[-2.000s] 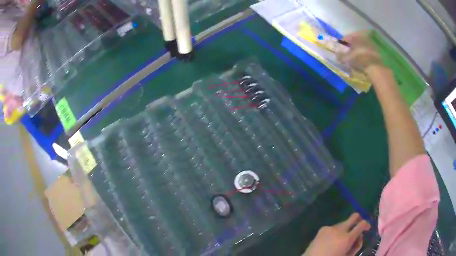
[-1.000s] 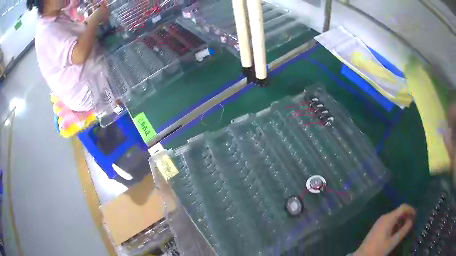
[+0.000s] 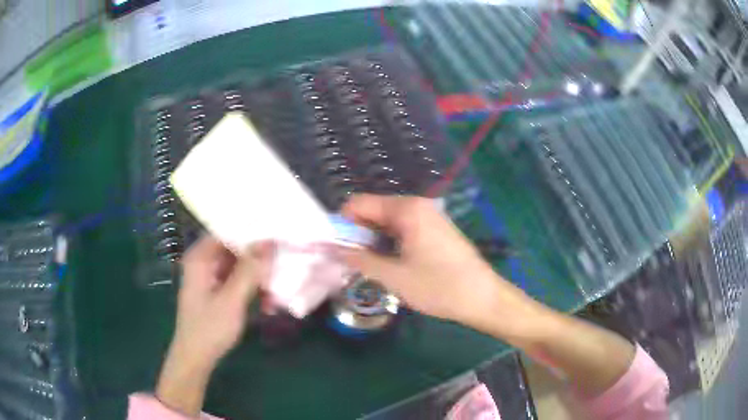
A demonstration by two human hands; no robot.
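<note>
My left hand (image 3: pixel 215 283) holds the lower edge of a white sheet with a yellow edge (image 3: pixel 250 184), tilted above the main tray. My right hand (image 3: pixel 410 250) is closed around a slim pale and dark marker pen (image 3: pixel 354 232), blurred, at the sheet's right corner. A blurred pinkish piece (image 3: pixel 305 283) lies between the hands at the sheet's lower edge; I cannot tell what it is. The round metal fixture (image 3: pixel 365 312) stands just below my right hand, partly covered by it.
The main tray (image 3: pixel 283 90) holds rows of small parts behind the sheet. A ribbed tray (image 3: pixel 615 189) is at right, another (image 3: pixel 25 303) at left. A red cable (image 3: pixel 477 148) crosses behind my right hand. A blue bin (image 3: pixel 25 135) is at far left.
The view has swung from the tray with the two loose round parts to the fixture and main tray. Both hands are now together in front of me, with the sheet between them.
</note>
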